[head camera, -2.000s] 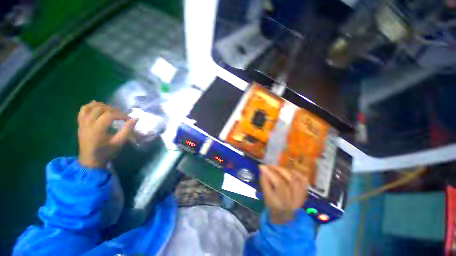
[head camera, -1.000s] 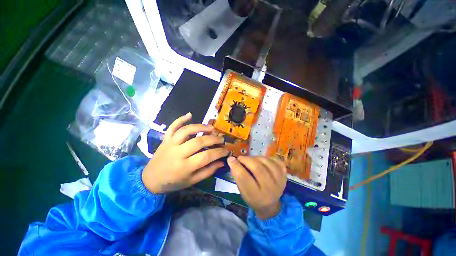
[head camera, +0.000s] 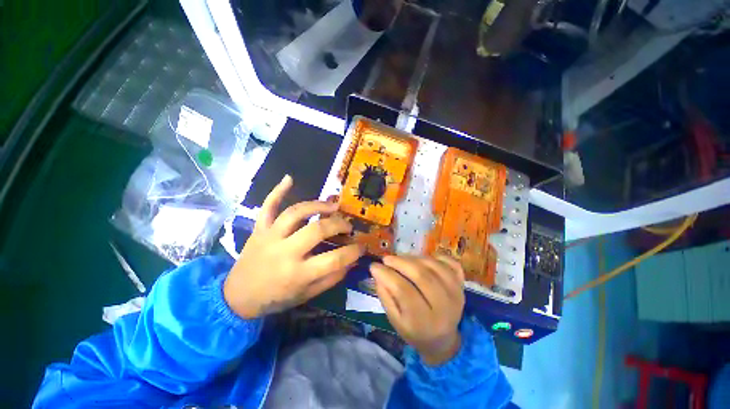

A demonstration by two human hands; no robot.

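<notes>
The left orange fixture has a black round centre and sits on the silver perforated plate. My left hand is at its near end, fingertips touching a dark piece there. My right hand is just right of it, fingers bent at the plate's near edge; whether it pinches a small part cannot be told. The right orange fixture has no black centre and lies to the right on the same plate.
A dark square tray of glittering bits is at the machine's right. The green-lit button and red-lit button are on the front panel. Clear bags, a pale stick and crumpled white paper lie on the left bench.
Both hands have come together at the left fixture's near end from further apart two seconds ago. Over the last second they have shifted only slightly, and the right hand's fingertips have moved a little nearer the wearer.
</notes>
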